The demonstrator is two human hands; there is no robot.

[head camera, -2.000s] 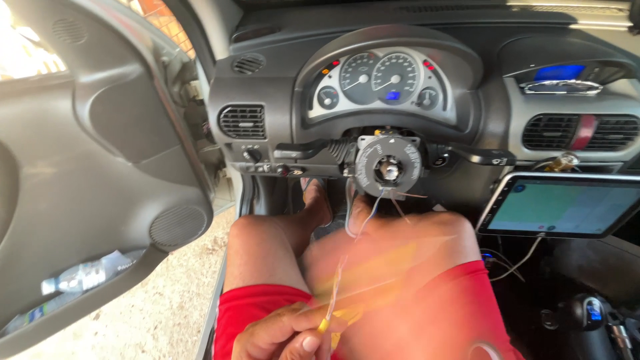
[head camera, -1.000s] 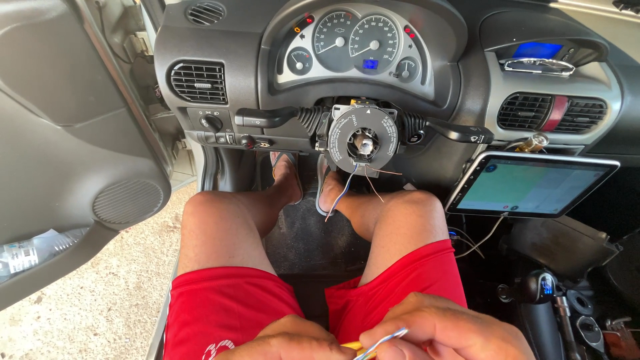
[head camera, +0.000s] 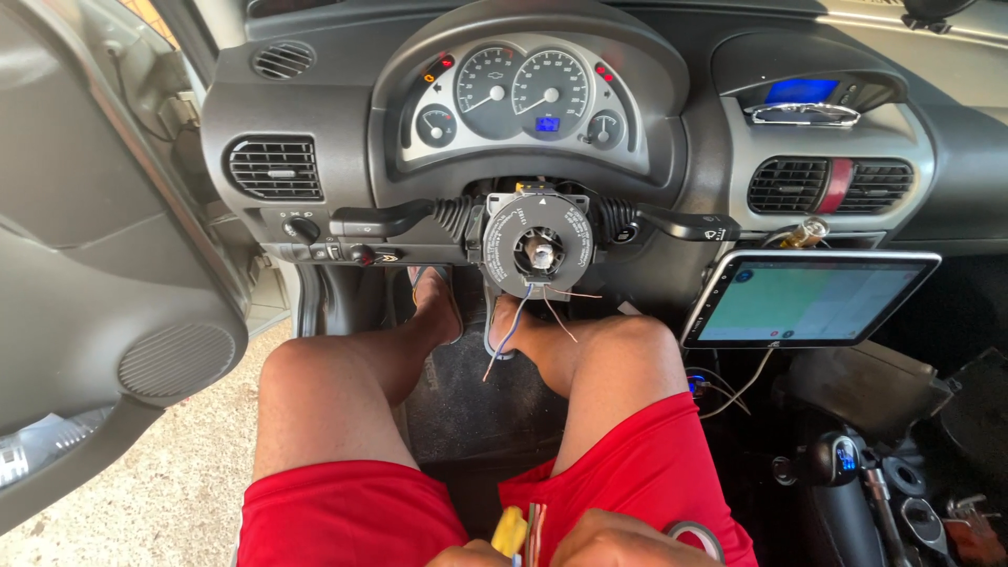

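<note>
At the bottom edge, my left hand (head camera: 472, 554) and my right hand (head camera: 630, 542) are close together, both cut off by the frame. Between them stand a yellow piece (head camera: 509, 531), perhaps connector or tape, and several thin wires (head camera: 536, 529) with bare-looking ends. My right hand is nearest the wires; the fingertips of both are mostly hidden. A roll of tape (head camera: 697, 540) shows beside my right hand. Ahead, on the steering column without its wheel, sits a round black clock spring unit (head camera: 541, 246), from which a blue-and-white wire (head camera: 513, 327) and thin copper-coloured wires (head camera: 561, 315) hang loose.
Stalks extend left (head camera: 382, 219) and right (head camera: 685, 223) of the column, below the lit instrument cluster (head camera: 524, 98). A tablet-like screen (head camera: 815, 299) is at right, above the gear knob (head camera: 835, 459) and sockets or tools (head camera: 920, 520). The open door (head camera: 87, 236) stands at left.
Both hands have moved lower in view, where the wires and yellow piece now stand upright between them. A roll of tape has come into view.
</note>
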